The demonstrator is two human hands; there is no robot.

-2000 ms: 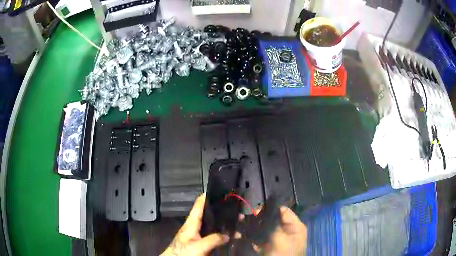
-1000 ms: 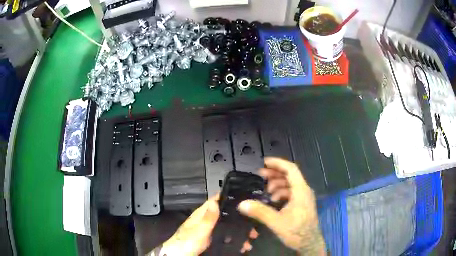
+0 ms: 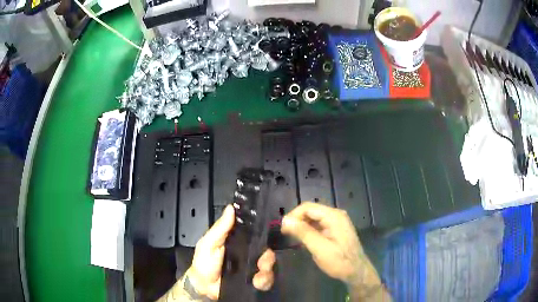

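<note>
My left hand [image 3: 213, 255] holds a long black panel [image 3: 251, 206], tilted, with small pale marks on its upper part. My right hand [image 3: 327, 239] is just right of it, thumb and fingers pinched on a short red wire [image 3: 275, 223] at the panel's right side. The wire's ends are too blurred to make out. Two black panels [image 3: 195, 203] with pale marks lie side by side at the left, with thin red wires sticking up above them. More black panels [image 3: 314, 174] lie in a row behind and right of my hands.
Silver castings [image 3: 194, 68] and black rings [image 3: 299, 59] are heaped at the back. Beside them stand a blue bin [image 3: 360, 88], a red bin [image 3: 420, 90] and a white tub [image 3: 407, 52]. A white tray [image 3: 501, 191] and a blue crate [image 3: 407, 236] are at the right, a smartphone [image 3: 112, 154] at the left.
The held panel has turned and moved left and up, its marked part now showing. My right hand has moved off its face to the red wire at its side. The view has shifted.
</note>
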